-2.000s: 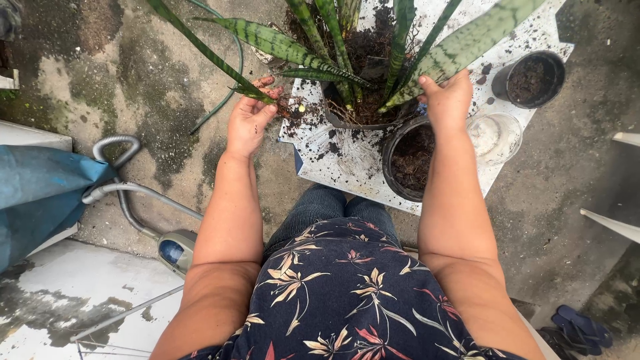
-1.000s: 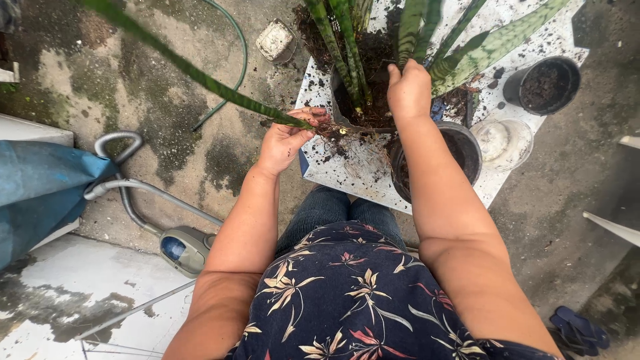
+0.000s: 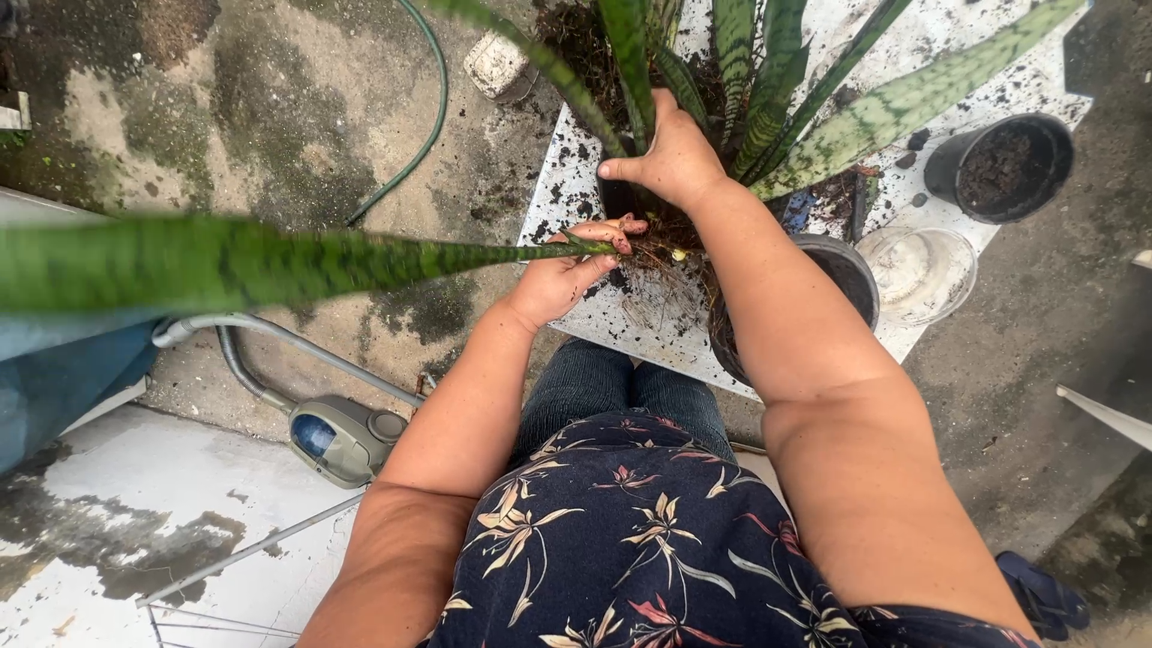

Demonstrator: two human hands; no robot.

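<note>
My left hand (image 3: 567, 274) is closed on the rooted base of a snake plant leaf (image 3: 360, 256), which stretches flat out to the left edge. Its brown roots (image 3: 661, 252) hang over the table, with a small pale piece among them. Just above, my right hand (image 3: 670, 157) reaches in among the upright snake plant leaves (image 3: 765, 81), thumb and fingers apart around a leaf's lower part; whether it grips is unclear. Those leaves rise from dark soil, in a dark pot largely hidden by my hand. Below my right forearm is a black plastic pot (image 3: 855, 270), partly covered.
Spilled soil dots the white table (image 3: 621, 310). On its right stand a black pot with soil (image 3: 999, 171) and a clear round plastic container (image 3: 918, 274). A green hose (image 3: 441, 90), a dirty square container (image 3: 499, 65) and a vacuum cleaner (image 3: 346, 436) lie left.
My right hand has left the pale leaf at the right and moved left into the clump. The leaf in my left hand has swung down from slanting to nearly level.
</note>
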